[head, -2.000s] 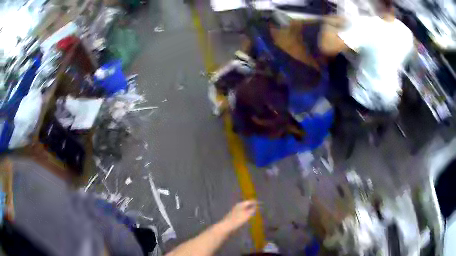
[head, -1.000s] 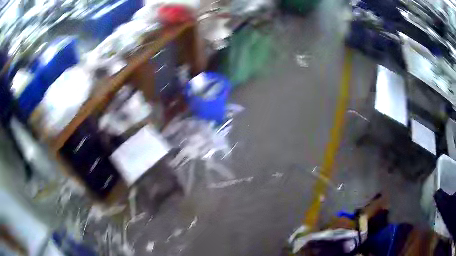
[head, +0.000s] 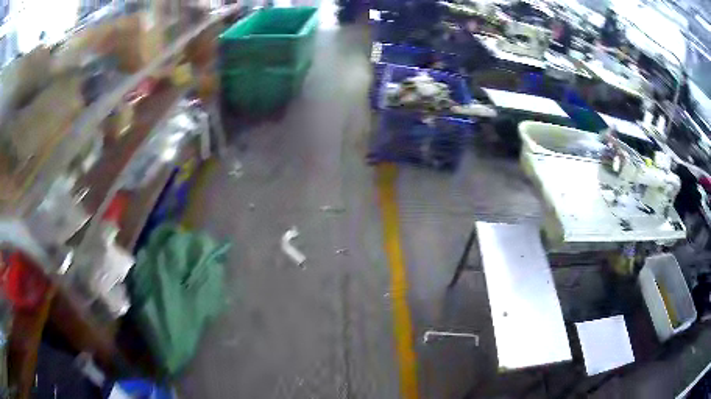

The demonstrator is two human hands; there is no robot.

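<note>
No hand shows in the picture now, and nothing held is in view. Nearest in front is the grey floor (head: 312, 312) of an aisle, with a yellow line (head: 396, 273) running along its right side. A white scrap (head: 292, 248) lies on the floor. A green cloth or bag (head: 178, 292) hangs or stands at the left edge of the aisle; which it is I cannot tell. The picture is blurred towards its rims.
Green bins (head: 269, 66) stand ahead at the left. Dark blue crates (head: 425, 136) with pale pieces stand ahead at the right. A white bench (head: 524, 300), a white machine table (head: 616, 206) and a white bin (head: 667, 296) are on the right. Cluttered shelves (head: 117, 86) line the left.
The view has moved along the aisle and looks further ahead. The bare forearm and hand seen two seconds ago are gone, as are the seated person and maroon cloth. Green bins and crates now show.
</note>
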